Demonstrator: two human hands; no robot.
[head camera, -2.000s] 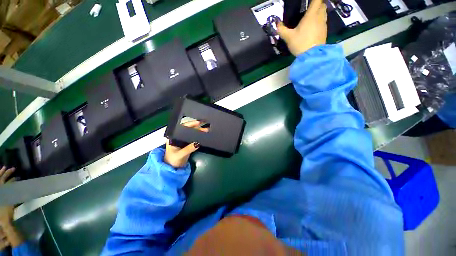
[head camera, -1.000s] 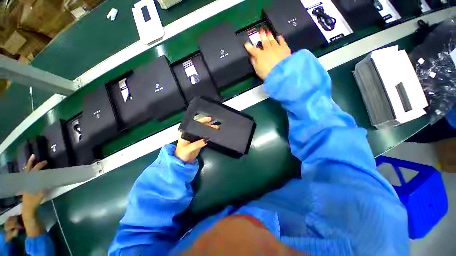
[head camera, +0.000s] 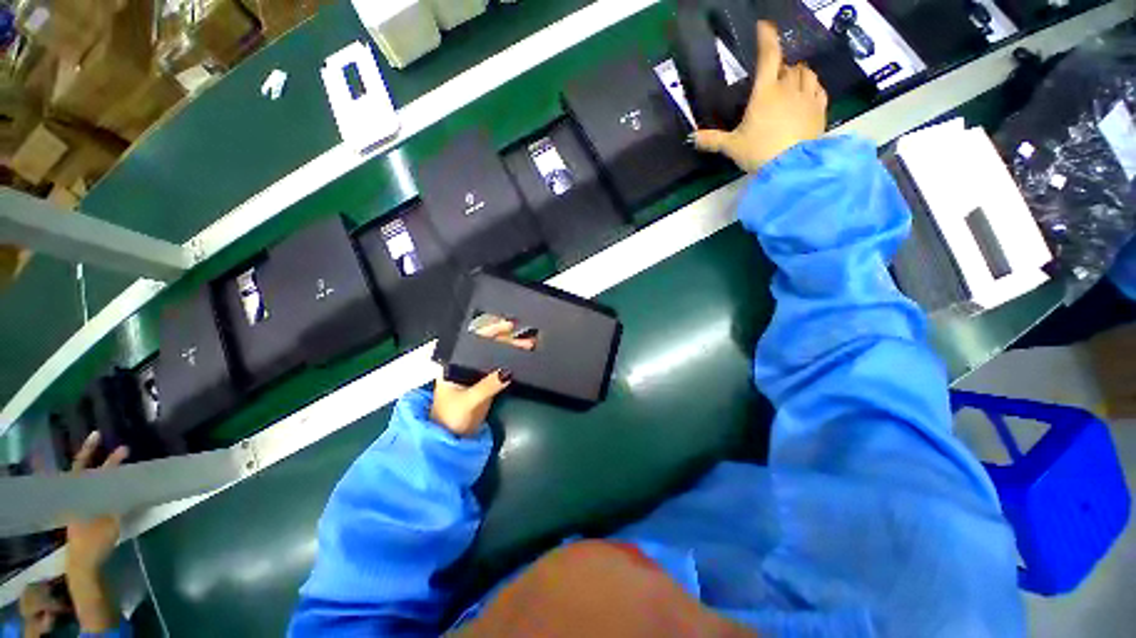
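Note:
My left hand (head camera: 468, 401) holds a matte black insert (head camera: 561, 343) over the near rail; its fingers show through the slot. My right hand (head camera: 779, 119) is at the top, over the box row, thumb and fingers spread around a dark piece (head camera: 716, 69) that it grips, tilted above an open box with a white item inside. The hand partly hides this piece. Open black boxes (head camera: 405, 262) with small white-and-dark contents alternate with black lids (head camera: 471, 197) bearing tiny pale logos. A white card with a black cable picture (head camera: 872, 44) lies farther right.
White slotted inserts (head camera: 959, 224) are stacked at right, beside a crumpled clear bag (head camera: 1084, 162). A single white slotted piece (head camera: 360, 106) lies beyond the far rail. A metal bar (head camera: 112, 486) crosses at left, near another person's hand (head camera: 94, 536). A blue stool (head camera: 1071, 486) stands lower right.
My right hand has moved from inside an open box to a spot farther right, and now has a dark piece in it. My left hand still holds the insert. The boxes sit at shifted positions.

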